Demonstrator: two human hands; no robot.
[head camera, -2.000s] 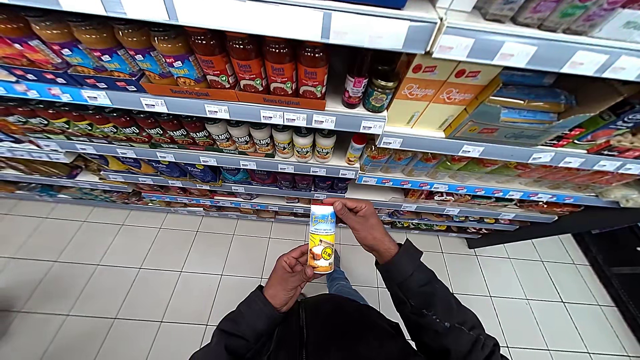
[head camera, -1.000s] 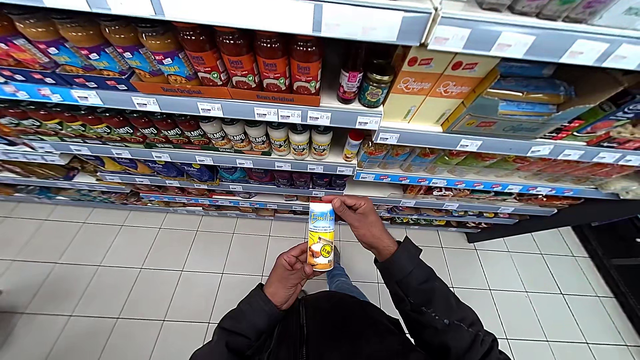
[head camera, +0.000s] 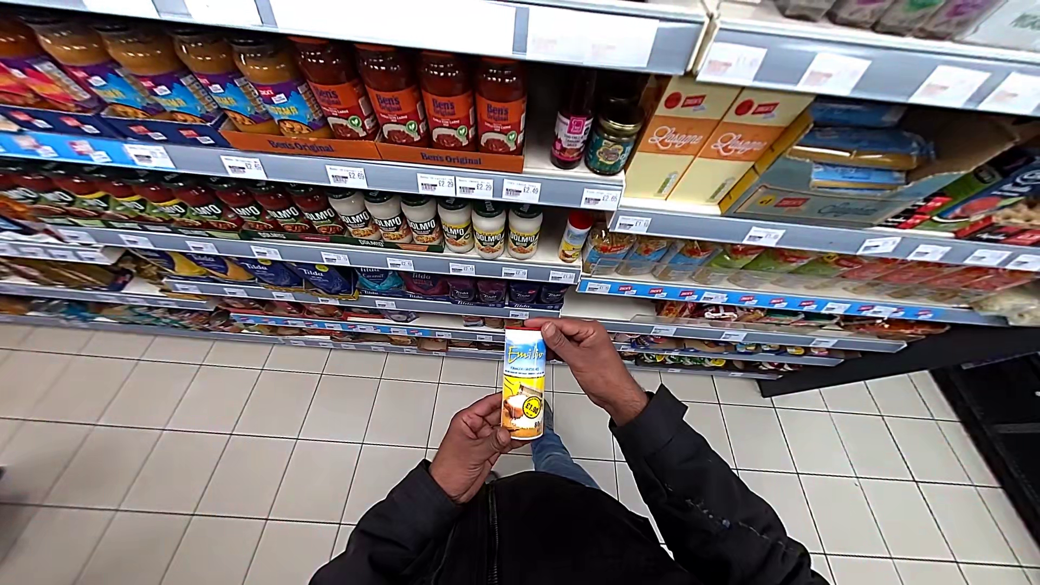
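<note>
A small cylindrical tub with a blue, white and yellow label is held upright in front of my body, its printed front facing up at me. My left hand grips its lower left side between thumb and fingers. At its top right edge, my right hand holds it by thumb and fingertips, covering part of the red rim. A similar small container with a red lid stands on the shelf beyond, right of the white-sauce jars.
Orange-labelled sauce jars fill the upper shelf, left of a dark-lidded jar and lasagne boxes. Bags of rice lie on a lower shelf. A black stand is at the far right, above the tiled floor.
</note>
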